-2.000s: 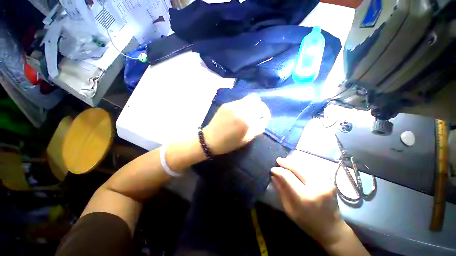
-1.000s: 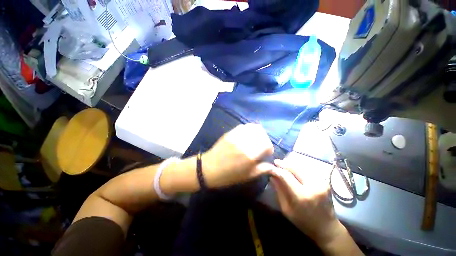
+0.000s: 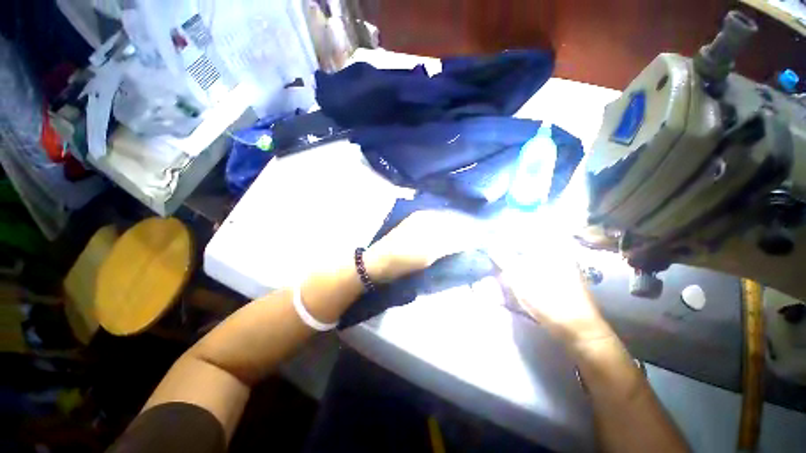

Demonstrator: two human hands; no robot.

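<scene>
The dark navy garment (image 3: 442, 146) lies bunched on the white table, its nearer part running under my hands. My left hand (image 3: 433, 241) is on the cloth near the machine head, its fingers washed out by the lamp glare. My right hand (image 3: 557, 287) is beside it, fingertips close to the left ones and also lost in glare. Whether either hand pinches the cloth cannot be seen. The scissors are mostly hidden under my right forearm; a bit of handle loop (image 3: 640, 367) shows. The sewing machine head (image 3: 680, 159) stands at right.
A ruler (image 3: 751, 354) and a white disc (image 3: 694, 297) lie right of the needle area. A dark flat phone-like object (image 3: 309, 142) lies at the table's back left. A shelf with papers and plastic bags (image 3: 177, 97) and a round wooden stool (image 3: 146, 276) are at left.
Both hands have moved up and forward under the lamp, bringing the cloth's near edge with them. My right forearm now covers the scissors. The view has tilted up, showing more machine head.
</scene>
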